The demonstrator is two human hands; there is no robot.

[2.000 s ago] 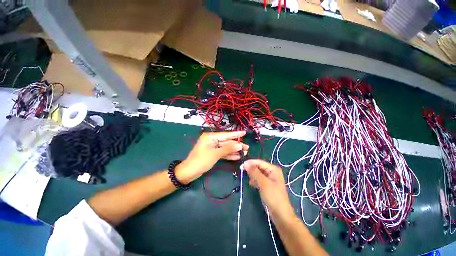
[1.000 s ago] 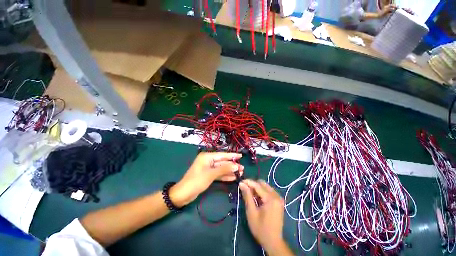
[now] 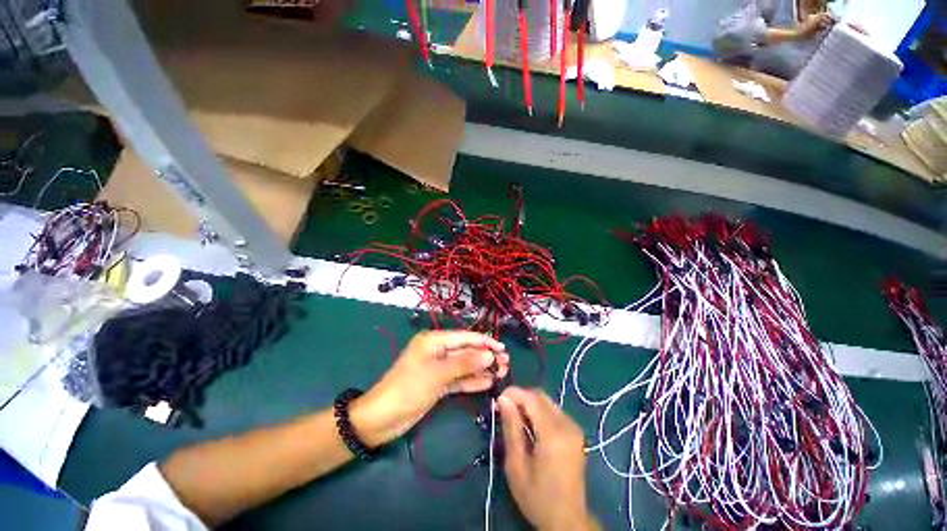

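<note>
My left hand point(image 3: 441, 375), with a dark beaded bracelet, pinches a small black connector point(image 3: 496, 378) on a red lead. My right hand point(image 3: 542, 446) is just below it, fingertips shut on the top end of a white lead point(image 3: 490, 482) that hangs down toward me. The fingertips of both hands nearly meet, and the exact joint is too small to tell. A red lead loop point(image 3: 417, 456) with black ends lies under my left hand. A tangled pile of red leads point(image 3: 483, 264) lies just beyond my hands.
A large bundle of white and red harnesses point(image 3: 737, 384) lies right, a smaller bundle point(image 3: 919, 322) farther right. Black sleeves point(image 3: 177, 347), a tape roll point(image 3: 153, 279) and a metal post point(image 3: 171, 145) are left. Cardboard point(image 3: 405, 130) lies behind. Red leads point(image 3: 528, 62) hang overhead. A person point(image 3: 774, 31) is at upper right.
The view has tilted up, so the bench things sit lower and the hanging leads and the person now show. My hands stay together at the connector; my right hand's fingers are more upright.
</note>
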